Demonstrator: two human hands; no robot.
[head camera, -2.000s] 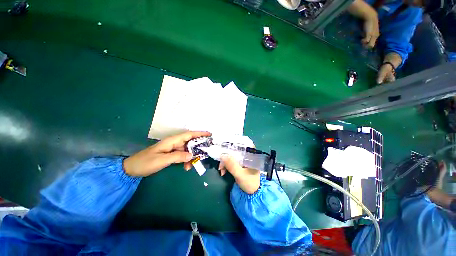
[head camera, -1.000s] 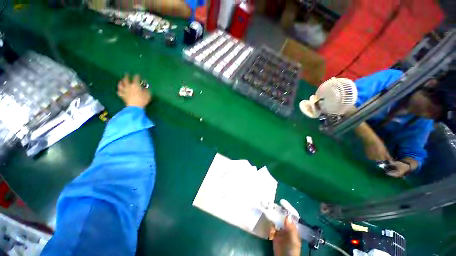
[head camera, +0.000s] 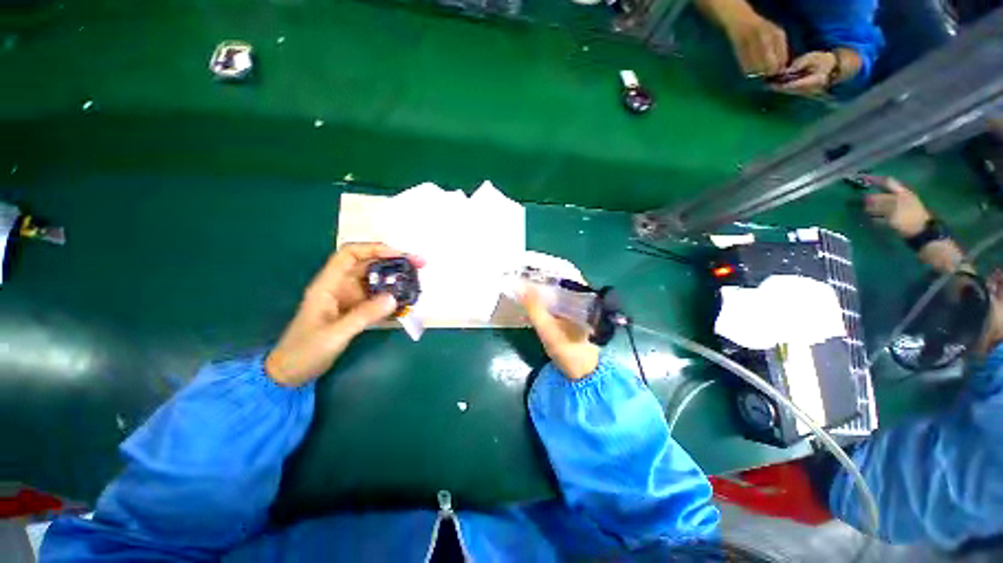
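My left hand (head camera: 330, 313) holds a small round black unit (head camera: 392, 283) between thumb and fingers, with a white and yellow tab hanging from its lower side. My right hand (head camera: 559, 328) holds a clear dispensing syringe (head camera: 572, 305) with a black cap, lying roughly level, its front end pointing left. The syringe tip is apart from the unit. Both hands are over the near edge of white papers (head camera: 456, 236) on a tan cardboard backing (head camera: 357, 220). A pale air hose (head camera: 726, 368) runs from the syringe cap to the right.
A dark box (head camera: 770, 264) with a red light stands right on a white wire rack (head camera: 863, 374). A metal post (head camera: 814, 154) crosses the upper right. Units lie on the conveyor (head camera: 462, 99) at upper left (head camera: 232, 61) and centre (head camera: 637, 97). Other people's hands show at right.
My left hand has come back from the conveyor at the left and now holds a unit in front of me. The syringe stays in my right hand. The view has shifted back down.
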